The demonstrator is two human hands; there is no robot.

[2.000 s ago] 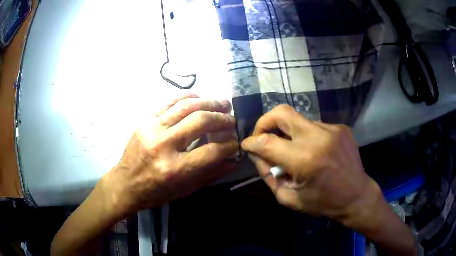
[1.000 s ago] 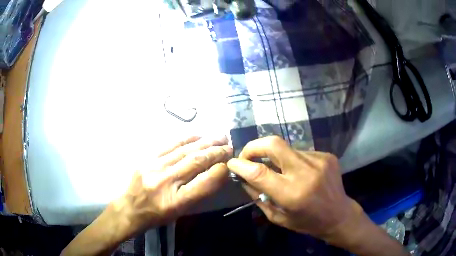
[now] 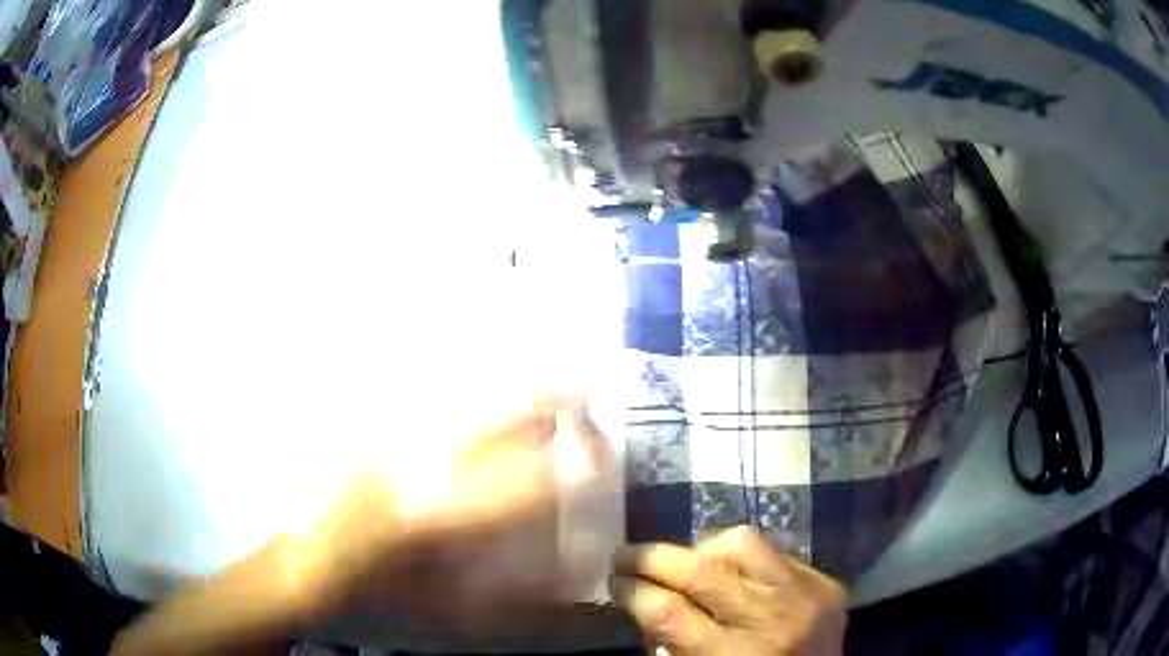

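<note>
The plaid fabric (image 3: pixel 846 410), in navy, white and grey checks, lies flat on the white machine bed (image 3: pixel 257 423) and runs up under the sewing machine head (image 3: pixel 897 77). A pale strip (image 3: pixel 590 525) shows along its left edge, partly lost in glare. My right hand (image 3: pixel 737 596) pinches the fabric's lower left edge; its lower part is cut off by the frame. A tiny white spot shows under its fingers. My left hand (image 3: pixel 500 493) is strongly blurred, left of the strip; its grip cannot be made out. The needle area is unclear in the glare.
Black-handled shears (image 3: pixel 1058 410) lie right of the fabric. A yellow-tan knob (image 3: pixel 787 57) is on the machine head. An orange-brown board (image 3: pixel 71 372) edges the bed at left, with a plastic-bagged item (image 3: pixel 103 77) at the upper left.
The view has shifted, bringing the machine head into sight. My left hand has lifted off the edge beside my right fingertips, moved up and blurred. The thin pointed tool under my right hand is out of view.
</note>
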